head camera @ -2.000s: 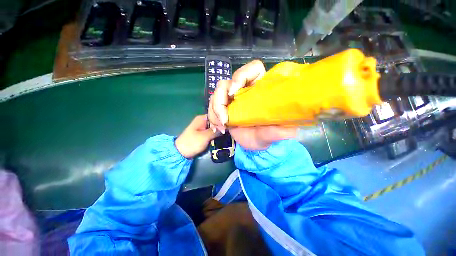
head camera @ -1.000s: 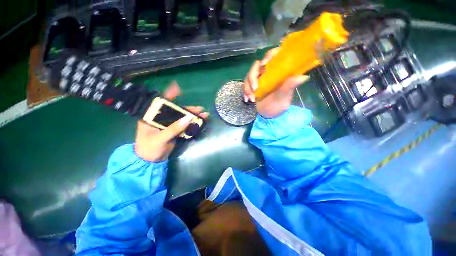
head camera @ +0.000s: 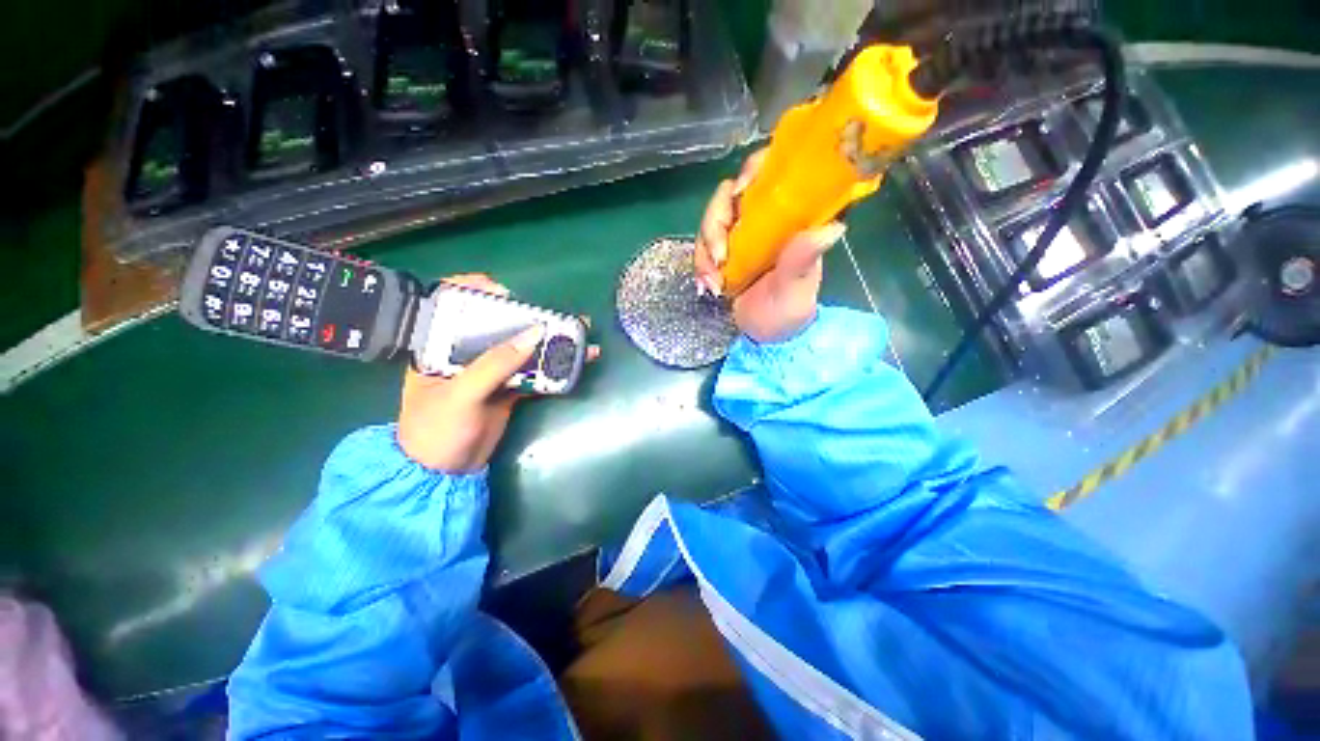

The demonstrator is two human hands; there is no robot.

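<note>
An opened flip phone (head camera: 297,294) is in my left hand (head camera: 460,398). Its keypad half, with white digits and red and green marks, points left. My left hand grips the pale half, thumb on top. My right hand (head camera: 782,275) holds the yellow electric screwdriver (head camera: 818,167), tilted with its lower end at the right part of the round screw dish (head camera: 673,304). The dish has a grey speckled surface. The driver tip is hidden by my fingers, and single screws are too small to tell.
A clear blister tray (head camera: 434,171) with black phone units lies at the back left on a brown board (head camera: 104,246). Another clear tray (head camera: 999,311) lies at the right, crossed by the black cord (head camera: 1079,174). A black fan (head camera: 1293,275) is at far right. A pink sleeve (head camera: 44,666) shows lower left.
The phone has moved from under the screwdriver out to the left in my left hand. The screwdriver has moved off the phone to the dish, which now shows.
</note>
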